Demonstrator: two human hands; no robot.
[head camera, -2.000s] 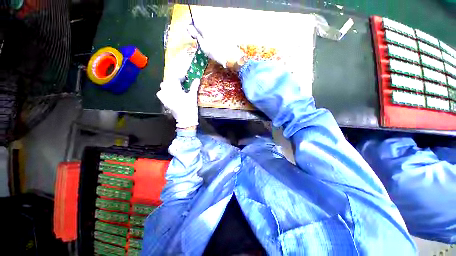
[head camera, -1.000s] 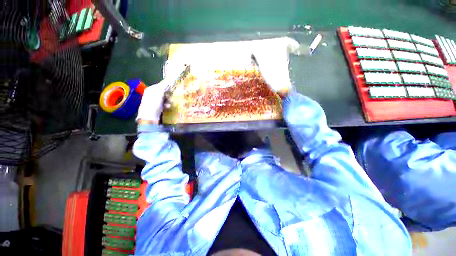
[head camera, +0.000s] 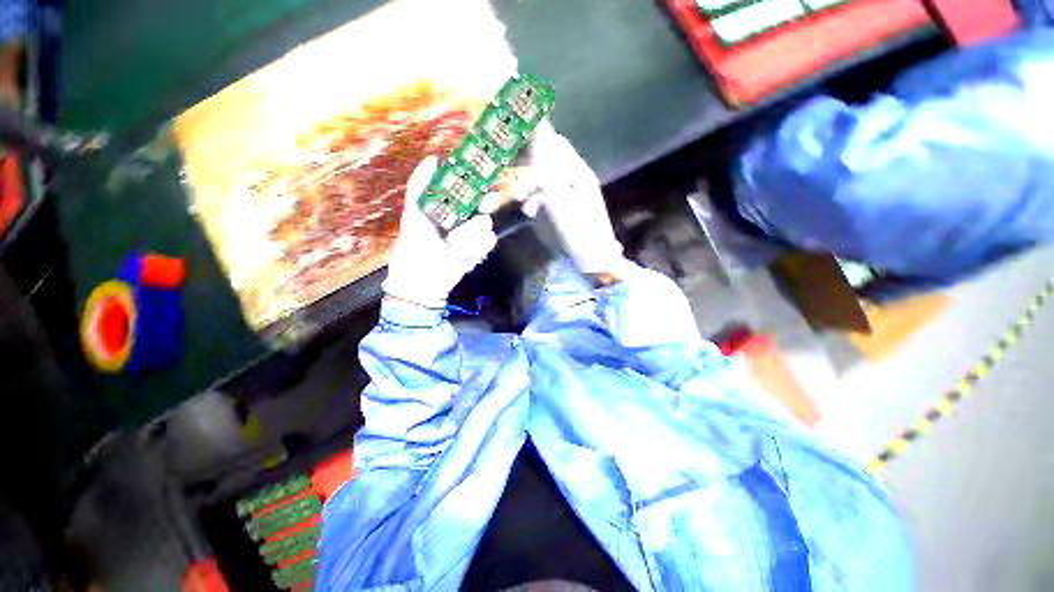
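A green circuit board (head camera: 487, 150) with a row of silvery pads is held tilted above the near right edge of the film-covered pad (head camera: 249, 156). My gloved left hand (head camera: 437, 245) grips its lower left end. My gloved right hand (head camera: 566, 191) is at its right side and touches or supports the upper part; its fingers are partly blurred. A thin tool (head camera: 514, 228) seems to stick out below the right hand, too blurred to be sure. Reddish-brown crumbs (head camera: 358, 185) lie on the pad.
A tape dispenser (head camera: 157, 312) stands left of the pad. A red board tray (head camera: 757, 72) is at the upper right, near another person's blue sleeve (head camera: 890, 174). A container with green boards (head camera: 281, 526) is at the lower left. The bench edge runs diagonally.
The view has turned and shifted, so the pad now sits upper left. My hands have come together over the pad's near right edge, with the circuit board held up facing the camera.
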